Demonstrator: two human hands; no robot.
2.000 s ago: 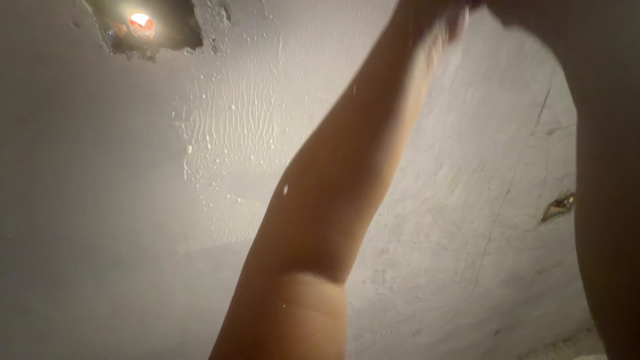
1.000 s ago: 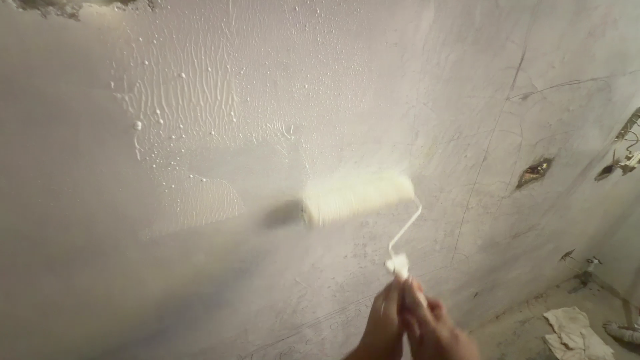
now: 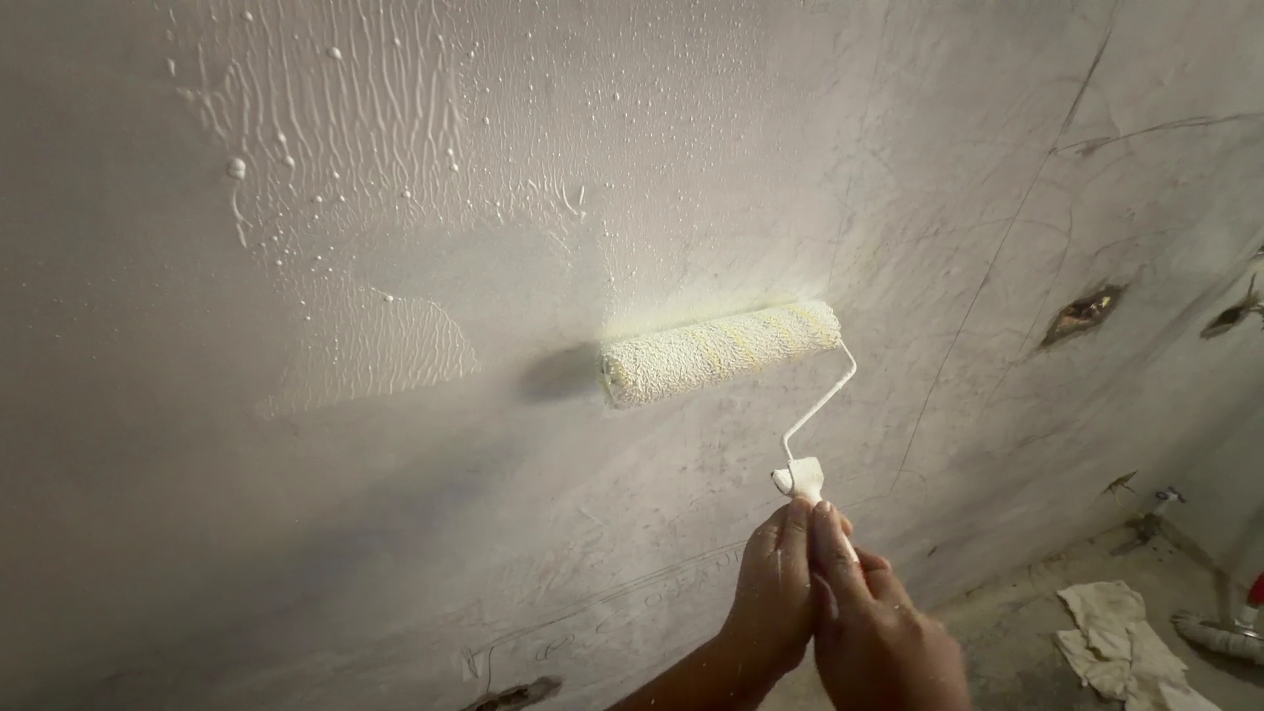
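A paint roller with a coated, faintly yellow-striped sleeve lies against the grey plastered wall. Its bent wire frame runs down on the right to a pale handle. My left hand and my right hand are closed together around that handle, below its top end; much of the grip is hidden in them. Above and left of the sleeve, wet coating stands on the wall in ripples and beads, with a smoother patch below it. The roller casts a shadow to its left.
A ragged hole is in the wall at right, another at the bottom. Beyond the corner, a second wall has a hole. A crumpled pale cloth lies on the floor near another roller-like object, partly cut off.
Two seconds ago an arm crossed the view and no roller showed. One second ago both hands held the roller at the wall, its sleeve blurred; now the sleeve is sharp. The view has shifted downward and right.
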